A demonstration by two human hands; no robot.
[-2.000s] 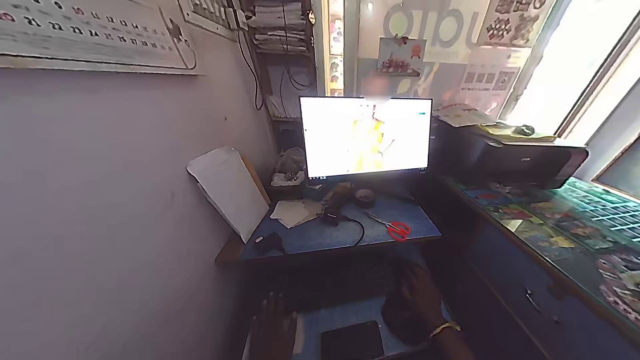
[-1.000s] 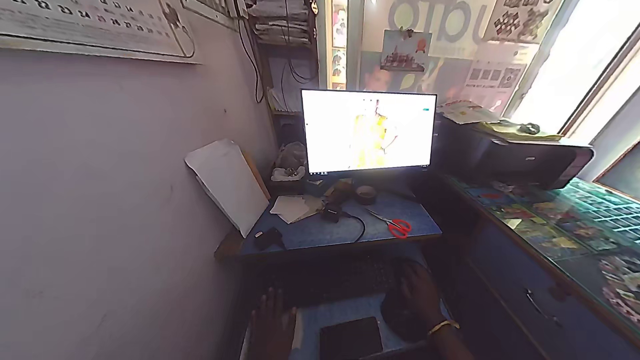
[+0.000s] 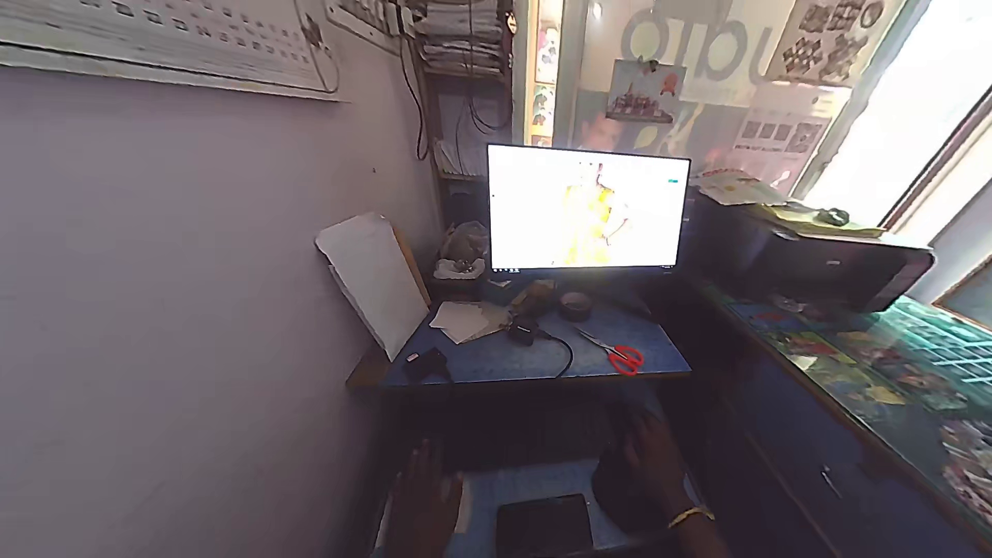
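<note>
My left hand [image 3: 422, 496] lies flat, fingers extended, over a pale item at the left of the lower blue shelf. At the right of that shelf, my right hand [image 3: 655, 453] rests by a dark mouse pad [image 3: 616, 496]; what lies beneath its fingers is too dark to tell. A dark flat rectangular object [image 3: 544, 527] is between the hands. Behind them a dark keyboard [image 3: 511, 434] shows faintly in shadow. A lit monitor [image 3: 587, 209] displays a figure in yellow. Red-handled scissors [image 3: 624, 359] lie on the blue desktop [image 3: 496, 364] before it.
On the desktop are a tape roll [image 3: 575, 305], a black adapter with a cable [image 3: 524, 330] and paper pieces [image 3: 461, 320]. A white board [image 3: 376, 279] leans on the left wall. To the right, a black printer [image 3: 837, 260] stands on a glass-topped counter [image 3: 860, 372].
</note>
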